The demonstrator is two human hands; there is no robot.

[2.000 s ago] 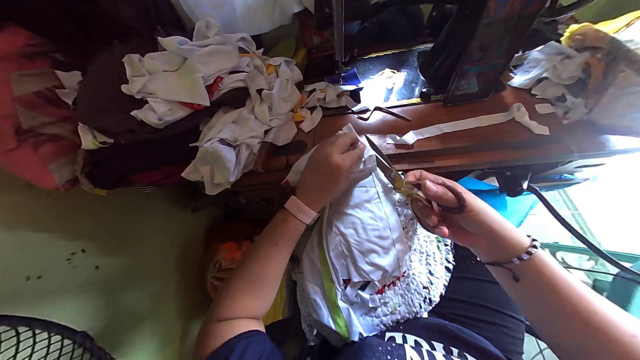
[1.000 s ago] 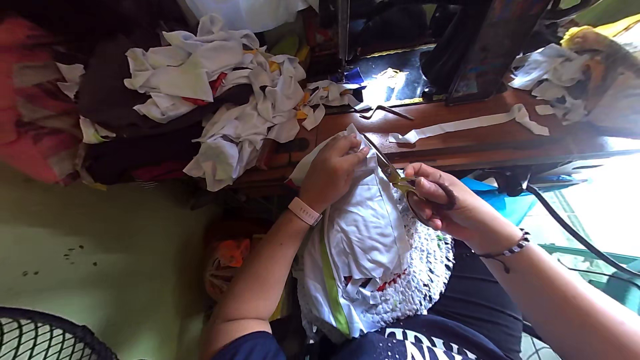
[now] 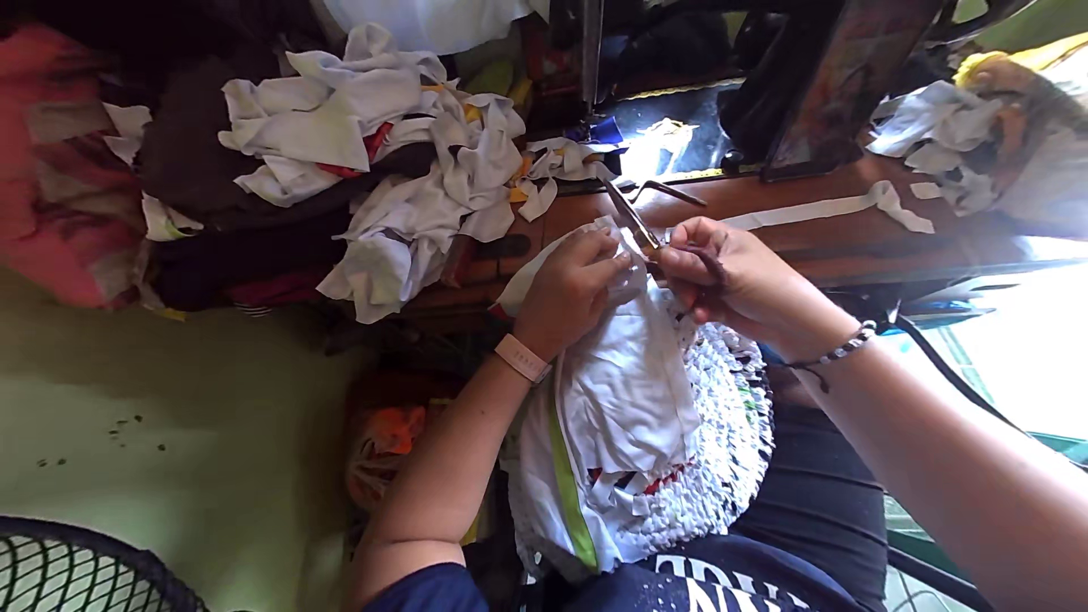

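My left hand (image 3: 571, 291) pinches the upper edge of a white cloth (image 3: 629, 382) with a green stripe, which hangs down over my lap. My right hand (image 3: 731, 276) holds a pair of scissors (image 3: 631, 214) by its dark handles, with the blades pointing up and left, just above the cloth's top edge beside my left fingers. Under the cloth, on my lap, lies a round shaggy white rag mat (image 3: 727, 433). Behind the scissors a thin dark metal tool (image 3: 667, 190) rests on the wooden table (image 3: 816, 246).
White fabric scraps (image 3: 425, 187) are piled on dark cloth at the left. A white strip (image 3: 799, 212) lies along the table, near more scraps (image 3: 952, 136) at the right. A sewing machine (image 3: 595, 59) stands at the back. A black mesh guard (image 3: 76, 569) is at lower left.
My right hand and the scissors have moved up and left, closer to my left hand. My left hand keeps its hold on the cloth.
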